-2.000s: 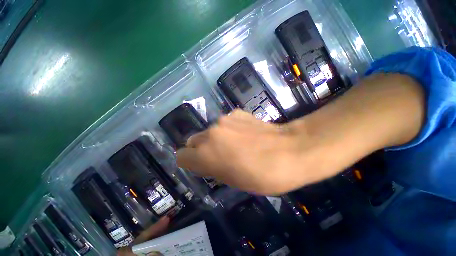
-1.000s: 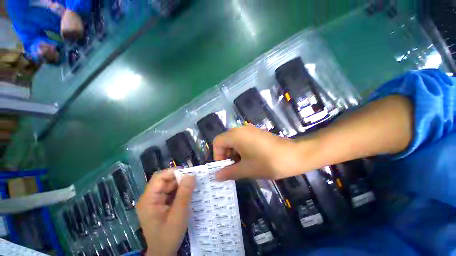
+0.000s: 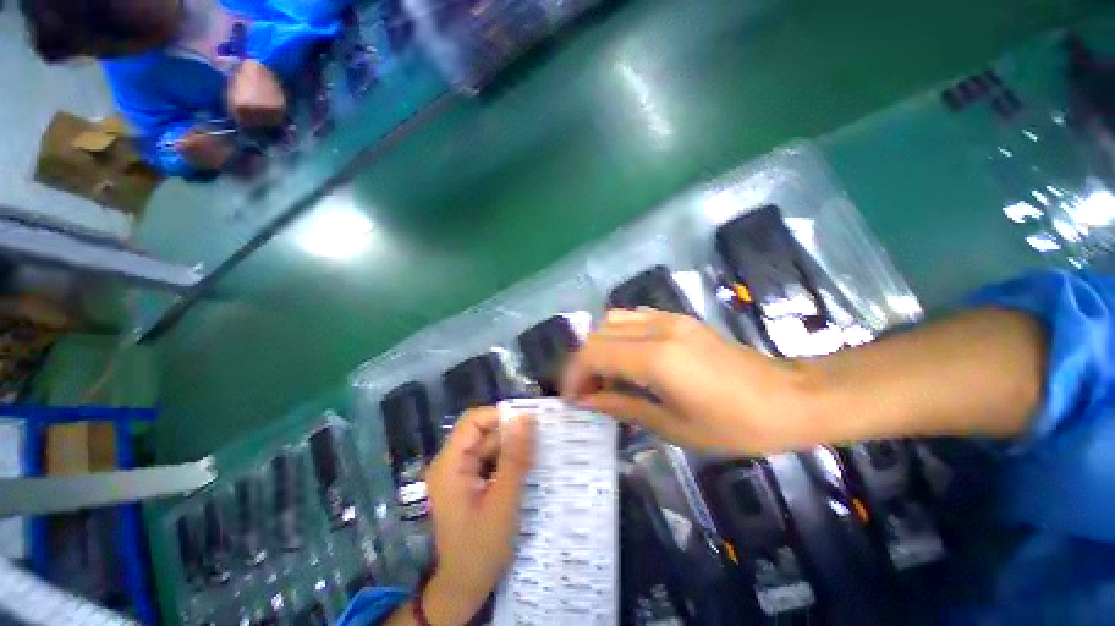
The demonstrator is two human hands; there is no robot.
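My left hand [image 3: 479, 514] holds the white label sheet [image 3: 565, 526], with rows of small black print, upright by its left edge. My right hand [image 3: 685, 379] is at the sheet's top right corner with thumb and fingers pinched together; whether a label is between them is too blurred to tell. Behind and below the hands lies a clear blister tray [image 3: 850, 232] with two rows of black handheld terminals [image 3: 767, 263], some with an orange side key [image 3: 742, 294]. The sheet and my right hand cover several of them.
A second tray of black devices [image 3: 324, 471] lies at the left on the green bench [image 3: 489, 220]. Another person in blue [image 3: 153, 98] works across the bench at upper left. A cardboard box [image 3: 92, 159], a blue frame [image 3: 128, 526] and grey rails stand left. Glossy clear plastic [image 3: 1058, 208] lies at right.
Two seconds ago my right hand was over a device in the tray; since then both hands came together at the raised sheet. In the last second hands and sheet shifted slightly right in view.
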